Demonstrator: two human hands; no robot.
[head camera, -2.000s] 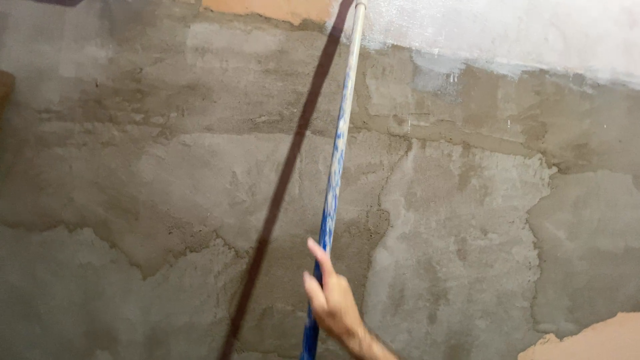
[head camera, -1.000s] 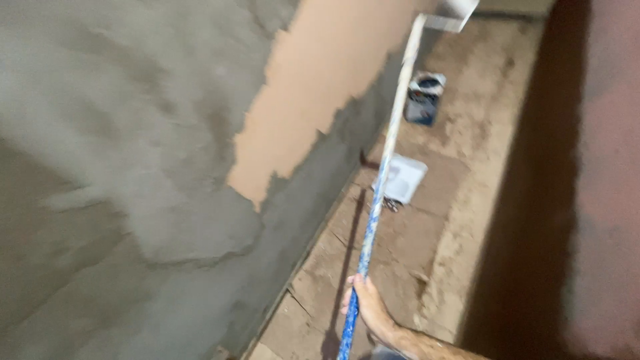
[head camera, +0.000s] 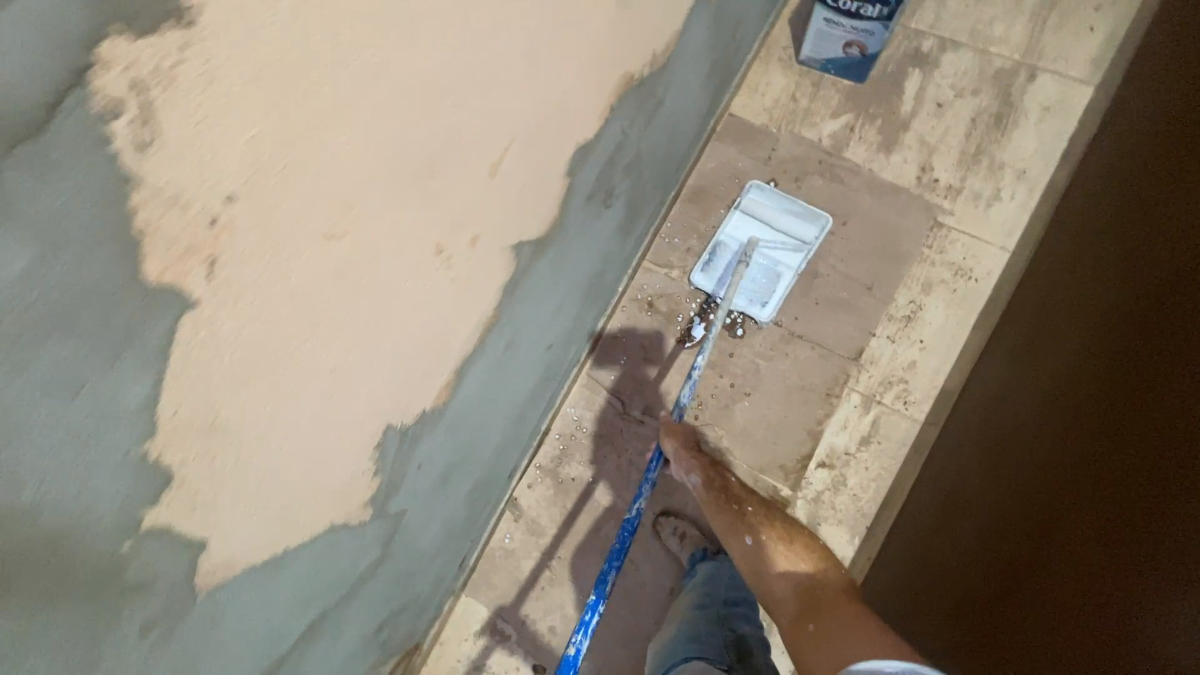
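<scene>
My right hand (head camera: 677, 448) is closed around a paint-spattered blue extension pole (head camera: 623, 539), whose pale upper part runs away from me. At its far end a paint roller (head camera: 787, 221) lies in the deep end of a white paint tray (head camera: 708, 265) on the tiled floor. White paint coats the tray. Drops of white paint and a dark wet patch mark the floor beside its near edge. My left hand is out of the frame.
A paint container (head camera: 847, 42) stands beyond the tray. Along the left runs a wall (head camera: 562, 281) with grey and peach patches. A dark drop or surface (head camera: 1059, 422) borders the floor at right. My shoe (head camera: 682, 536) is below my hand.
The view has swung from the wall down to the floor. The roller, raised above the floor one second ago, is now down in the tray. My right hand still holds the pole.
</scene>
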